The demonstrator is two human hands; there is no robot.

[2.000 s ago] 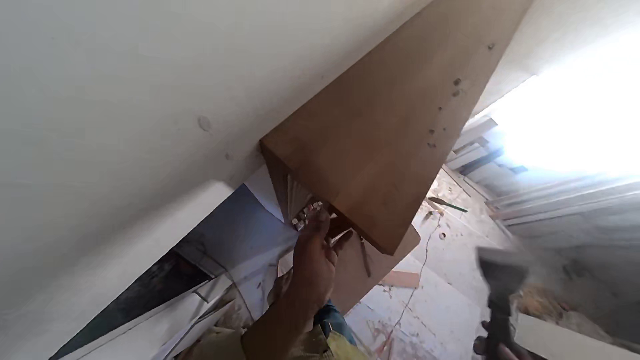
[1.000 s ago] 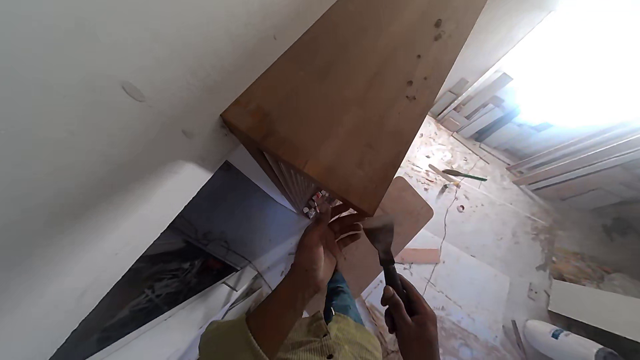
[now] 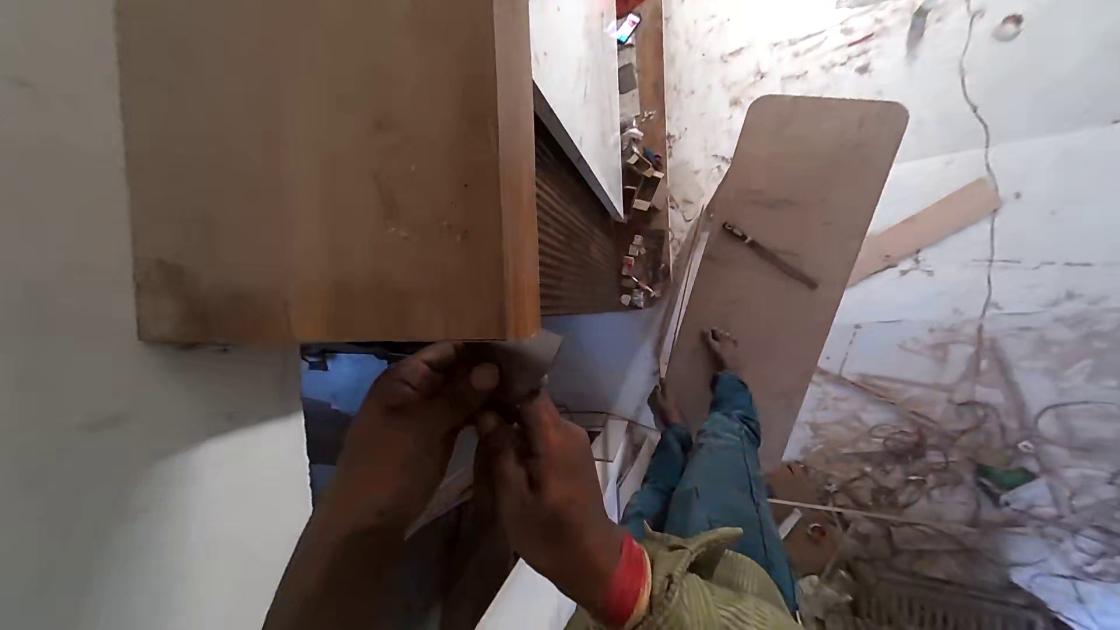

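Observation:
A wooden panel box (image 3: 332,175) with a lighter edge strip stands against the white wall. Just under its lower corner is the metal blade of a scraper (image 3: 516,359). My left hand (image 3: 420,402) pinches the blade, its thumb lying on the face. My right hand (image 3: 560,490), with a red band at the wrist, has its fingers closed at the base of the blade, where the handle is mostly hidden by the hands. The blade's edge is close to the strip; whether it touches cannot be told.
A long board (image 3: 787,192) with rounded corners lies on the floor under my bare feet, a narrow tool (image 3: 770,255) on it. A wood strip (image 3: 927,229) sticks out beside it. Tangled cord and debris (image 3: 945,446) lie lower right. Small blocks (image 3: 643,188) stand behind the ribbed panel (image 3: 577,236).
The view has turned strongly. My right hand, off to the right with the scraper two seconds ago, has come in to my left hand, and both are now on the scraper.

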